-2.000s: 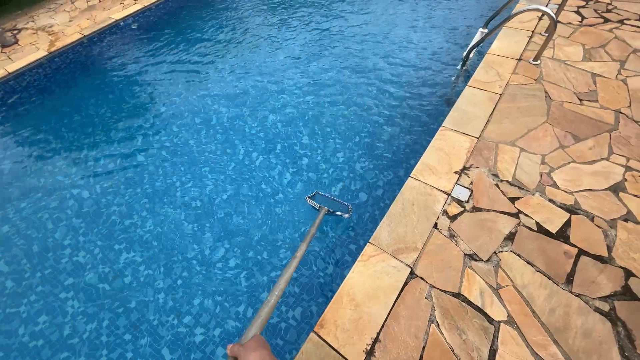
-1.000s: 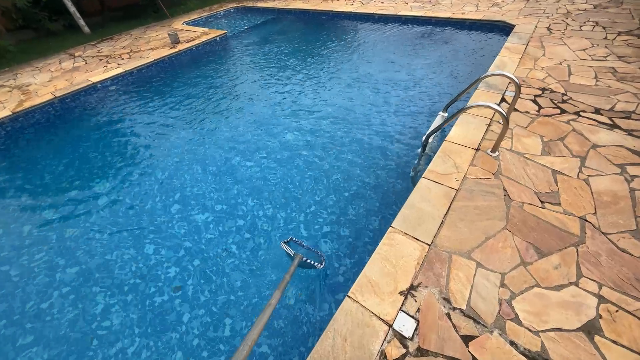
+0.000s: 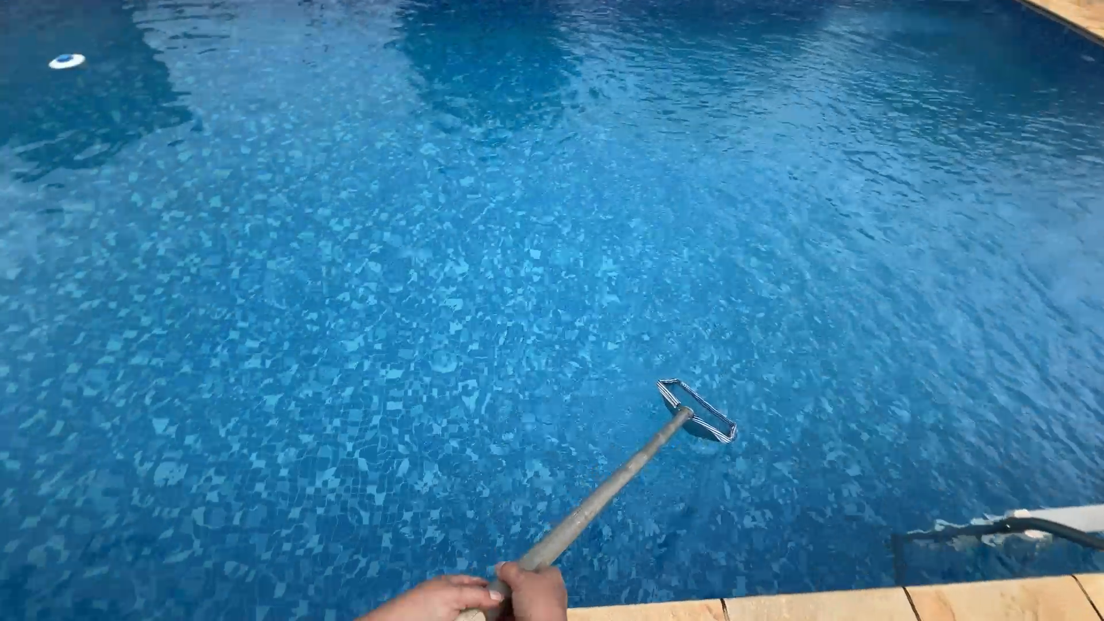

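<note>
Both my hands are at the bottom centre, close together on the pole [image 3: 604, 493] of a pool skimmer net. My left hand [image 3: 435, 599] lies against the pole's lower end, its thumb and fingers around it. Beside it, slightly farther up the pole, my right hand [image 3: 535, 592] is closed around the shaft. The pole slants up and right to the skimmer's frame [image 3: 723, 433], a flat, angular rim with a striped edge and a dark net below. This head is at the water surface; the net's depth is hard to see.
Blue pool water [image 3: 388, 302] over mosaic tile fills most of the view. The stone coping [image 3: 811, 605] runs along the bottom right, with part of the pool ladder [image 3: 1048, 523] just beyond it. A white and blue floating disc [image 3: 66, 61] is at the upper left.
The view has turned strongly toward the pool's middle. Two hands now show on the pole; one was visible two seconds ago and none one second ago.
</note>
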